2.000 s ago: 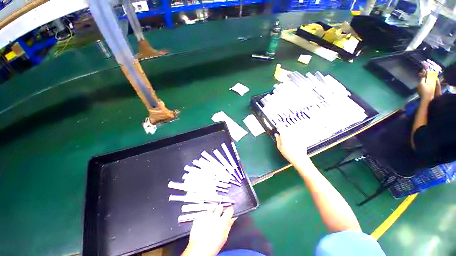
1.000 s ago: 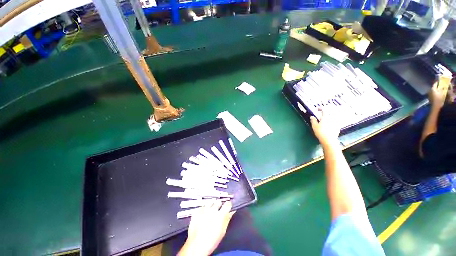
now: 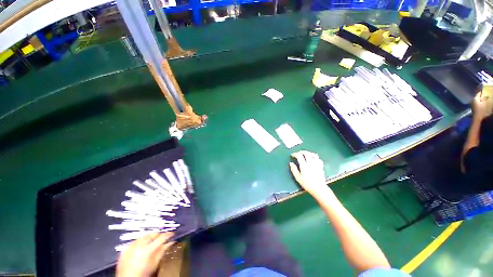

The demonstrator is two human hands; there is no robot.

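Observation:
A large black tray [image 3: 81, 216] lies at the lower left of the green bench, with slim white parts [image 3: 154, 200] fanned out at its right side. My left hand [image 3: 143, 254] is at the tray's front edge, by the near ends of the white parts; its fingertips are partly hidden, so its grip is unclear. My right hand [image 3: 309, 169] rests on the bench near the front edge, fingers slightly spread, holding nothing visible. A smaller black tray [image 3: 346, 132] densely filled with white parts stands to the right, apart from my right hand.
Two white sheets [image 3: 260, 135] and a paper scrap [image 3: 273, 95] lie mid-bench. A taped metal post [image 3: 181, 111] stands behind the large tray. A green bottle [image 3: 312, 43], yellow paper [image 3: 323, 79] and a box of yellow material [image 3: 378, 42] are at the back. Another person's arm [image 3: 471, 132] is at right.
The large tray has slid left with my left hand at its edge. The filled tray was pushed right earlier; my right hand has let go of it and come back left onto the bench.

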